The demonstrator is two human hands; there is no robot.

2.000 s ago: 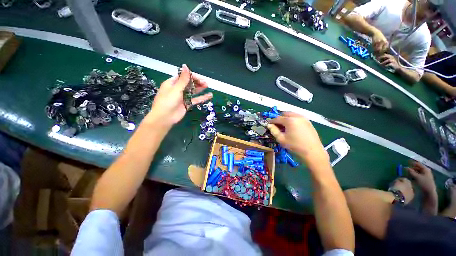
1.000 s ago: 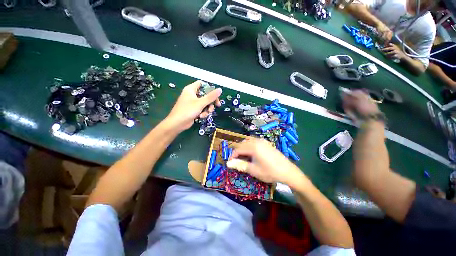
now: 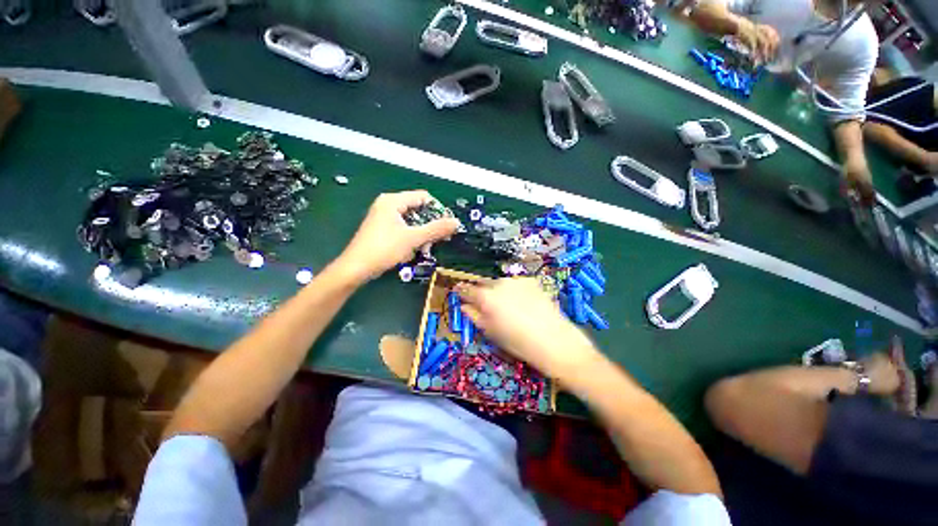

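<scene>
My left hand point(image 3: 396, 234) holds several small silvery metal pieces point(image 3: 427, 214) between thumb and fingers, above the green bench. My right hand point(image 3: 504, 313) is over the upper part of the tan parts box point(image 3: 417, 354), fingertips down by the blue cylinders point(image 3: 456, 311); whether it grips one is hidden. Wired discs with red leads point(image 3: 494, 382) fill the near part of the box. More blue cylinders point(image 3: 584, 275) are heaped right of the box, beside a small pile of metal pieces point(image 3: 501, 232).
A large mixed pile of dark and silvery parts point(image 3: 206, 205) lies at left. Device housings point(image 3: 648, 182) lie on the middle strip; one housing point(image 3: 683, 296) lies at right on the near bench. A metal post point(image 3: 159, 57) stands upper left. Another worker's arm point(image 3: 782, 406) is at right.
My right hand has gone from the heap beside the box to inside the box's upper part. My left hand has lowered slightly and closed more. The neighbour's arm reached across the strip and drew back.
</scene>
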